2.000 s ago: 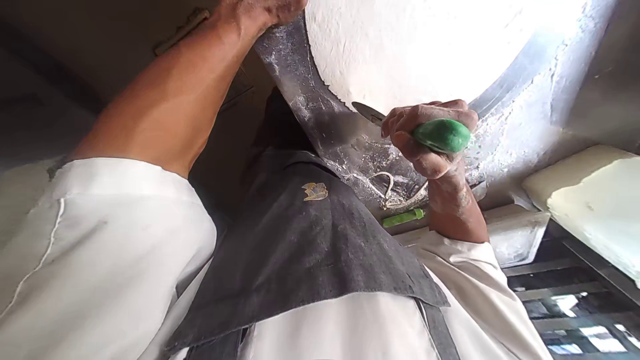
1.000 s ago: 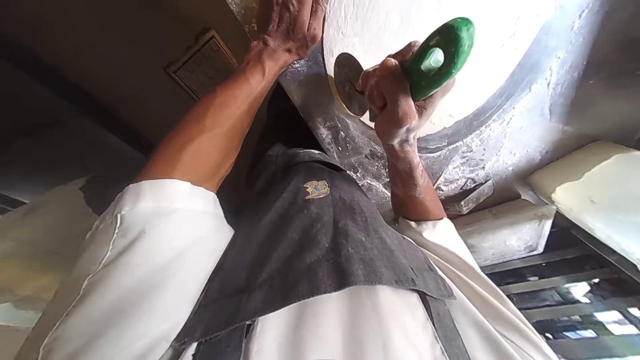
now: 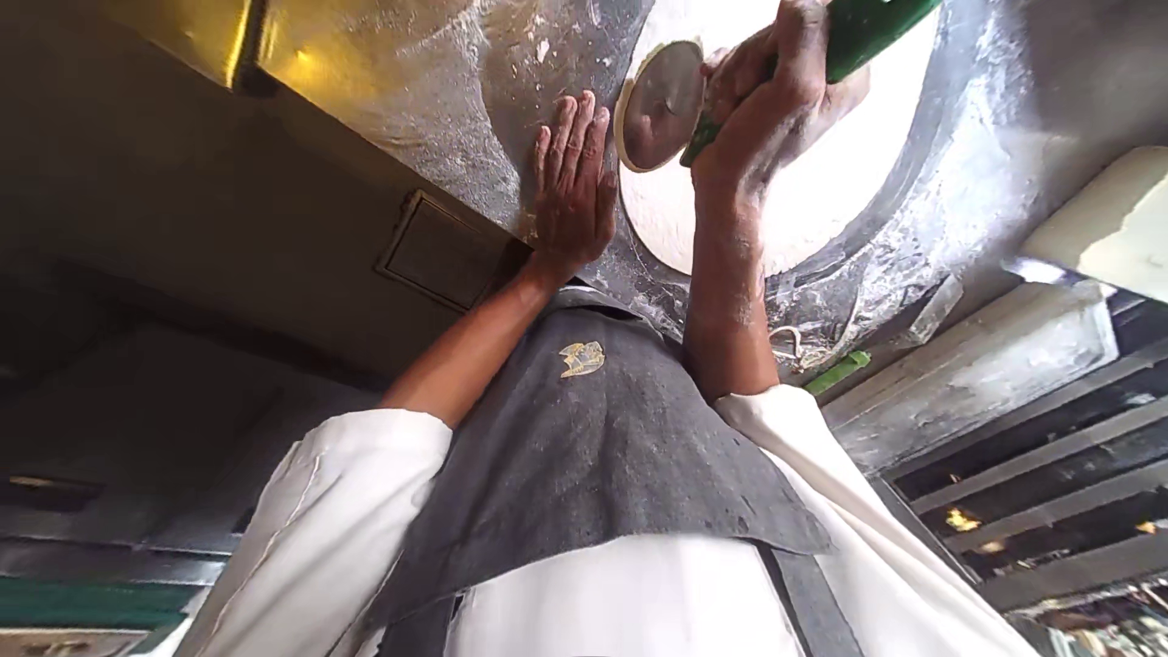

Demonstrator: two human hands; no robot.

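Note:
A wheel cutter [image 3: 659,108] with a round metal blade and a green handle is in my right hand [image 3: 776,100], whose fingers are closed around the handle. Its blade stands at the left edge of a large white sheet of rolled dough [image 3: 844,182]. My left hand [image 3: 577,187] lies flat to the left of the blade, fingers stretched out, on the floury metal worktop [image 3: 456,100]. It holds nothing. Part of the green handle is cut off by the top of the view.
A strip of dough scrap [image 3: 787,336] and a green object [image 3: 838,372] lie at the worktop's near right edge. Further right are a pale floury box or tray [image 3: 995,365], a slab of pale material [image 3: 1113,219] and dark metal slats [image 3: 1049,456]. A framed panel [image 3: 447,251] is at the left.
My left hand, at the top of the view before, now lies fully visible beside the dough. The cutter, edge-on two seconds ago, now shows its blade's round face. The view has shifted.

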